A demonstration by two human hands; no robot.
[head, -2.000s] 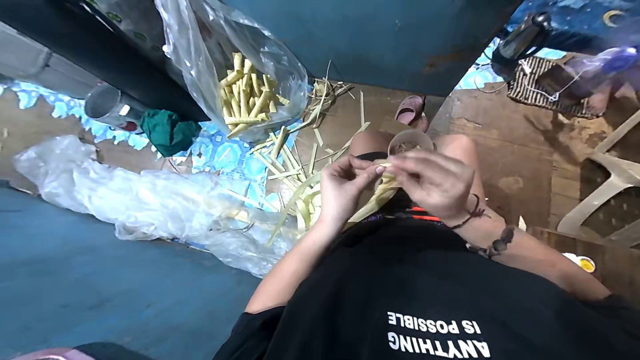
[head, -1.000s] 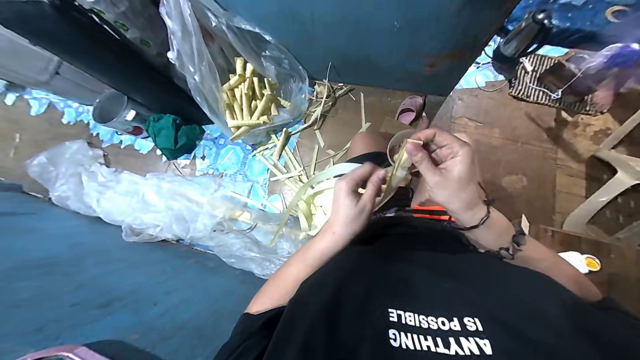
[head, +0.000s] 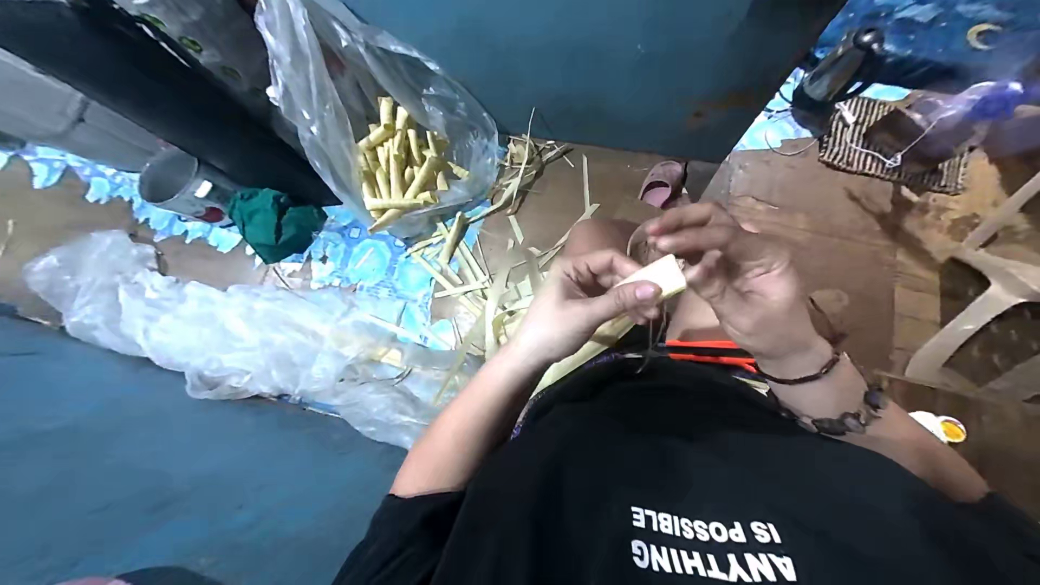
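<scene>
My left hand (head: pixel 589 305) pinches a short, pale yellow rolled leaf piece (head: pixel 660 277) between thumb and fingers. My right hand (head: pixel 735 272) is at the far end of that roll, its fingers bent close to the tip; whether they grip anything is unclear. Below the hands, long pale leaf strips (head: pixel 581 355) lie across my lap. A round container's rim shows partly behind my right fingers. Loose strips (head: pixel 487 284) are scattered on the floor left of my hands. Farther off, a clear plastic bag (head: pixel 467 110) stands with its mouth spread and holds many similar yellow rolls (head: pixel 400 166).
A crumpled clear plastic sheet (head: pixel 244 325) lies at the left, near a grey bucket (head: pixel 172 183) and a green cloth (head: pixel 275 225). Beyond my knees are a blue panel (head: pixel 561 73) and a pink slipper (head: pixel 664 183). A plastic chair (head: pixel 987 301) stands at the right.
The pale roll now shows plainly in my left hand. My right hand, which was raised slightly apart at the roll a second ago, has its fingers bent at the tip.
</scene>
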